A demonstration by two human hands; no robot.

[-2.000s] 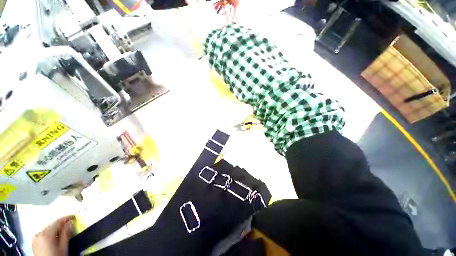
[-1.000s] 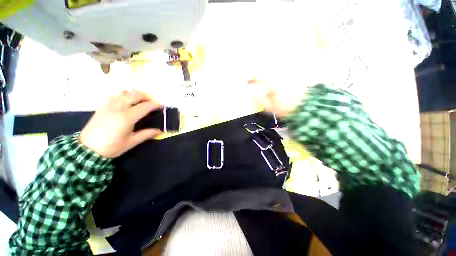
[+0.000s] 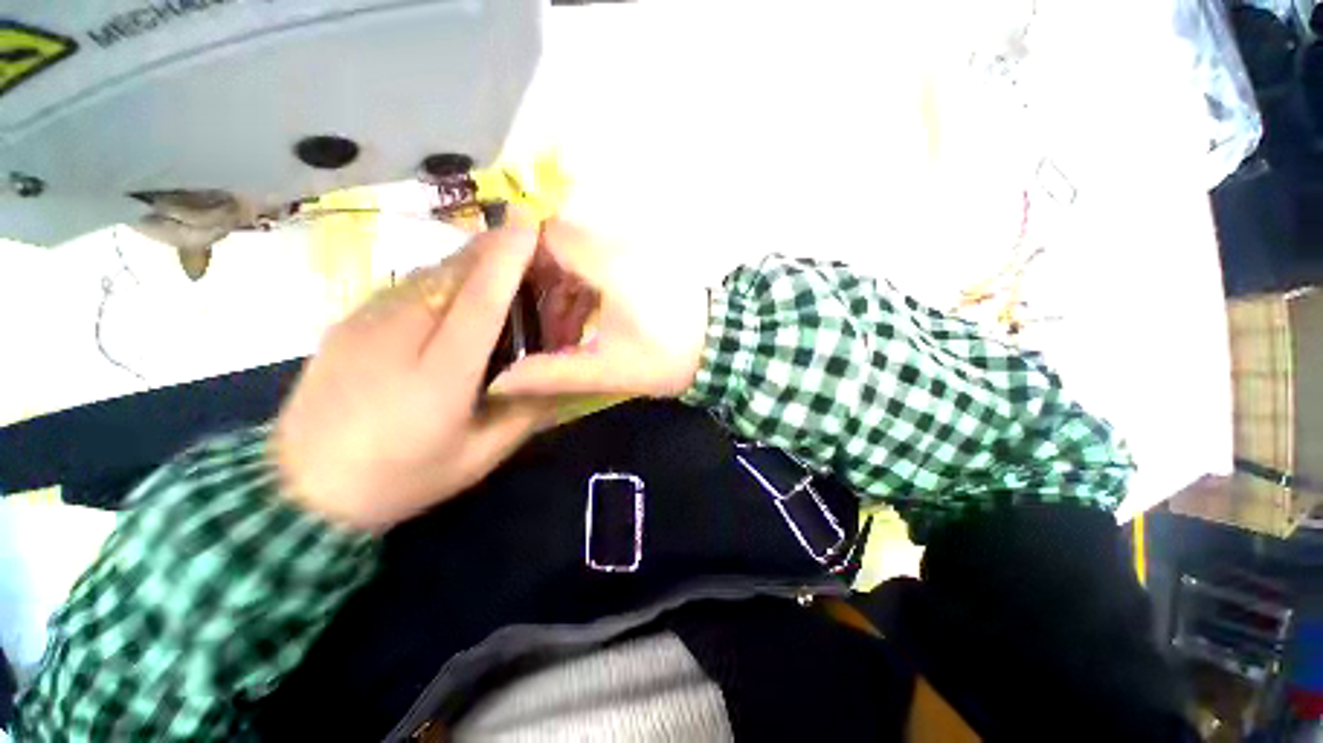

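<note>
My left hand (image 3: pixel 399 399) and my right hand (image 3: pixel 617 322) meet just in front of the needle area (image 3: pixel 472 196). Both pinch a short black strap end (image 3: pixel 511 337) with a thin bright metal edge; the fingers hide most of it. The black strap (image 3: pixel 160 421) runs left from under my left hand. More black straps (image 3: pixel 697 465) lie on my lap, with a silver rectangular ring (image 3: pixel 614 523) and other metal buckles (image 3: pixel 791 501) on them.
The pale sewing machine head (image 3: pixel 261 102) hangs over the upper left. Loose orange-red threads (image 3: pixel 1016 298) lie on the white table (image 3: pixel 813 131). A clear plastic bag (image 3: pixel 1212 102) is at the far right. A crate (image 3: pixel 1265 392) stands beyond the table.
My right hand has come in from the right to meet my left hand. My left hand has moved up and right with the strap end, towards the needle area.
</note>
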